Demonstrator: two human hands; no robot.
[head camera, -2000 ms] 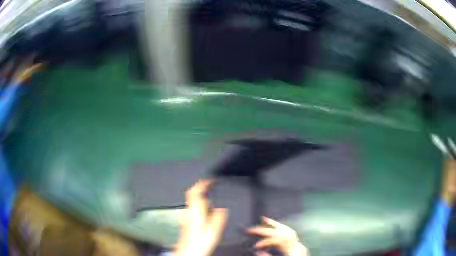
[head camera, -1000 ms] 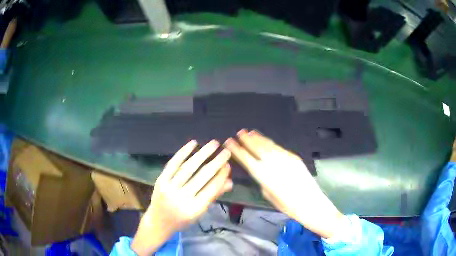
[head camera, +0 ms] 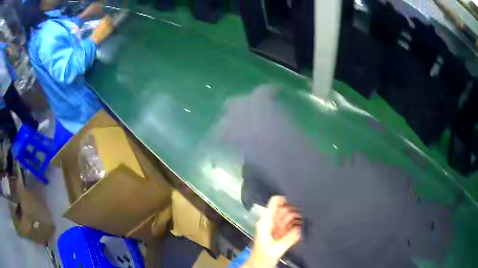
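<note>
A grey-black die-cut sheet (head camera: 335, 199) lies on the green table, slanting from the middle to the lower right. It is blurred, with a stepped outline; I cannot tell how many layers there are. My left hand (head camera: 279, 227) is at the sheet's near left edge with its fingers curled. Whether it grips the edge is not clear. My right hand is not in view.
Open cardboard cartons (head camera: 115, 193), one with clear plastic, stand left of the table edge. Blue stools (head camera: 97, 248) are beside them. A person in a blue smock (head camera: 63, 57) is at upper left. A white post (head camera: 326, 52) and black pieces (head camera: 409, 68) are along the far side.
The view has swung left, showing the cartons and the person. My right hand has gone out of view. My left hand has gone from spread flat to curled fingers at the sheet's edge.
</note>
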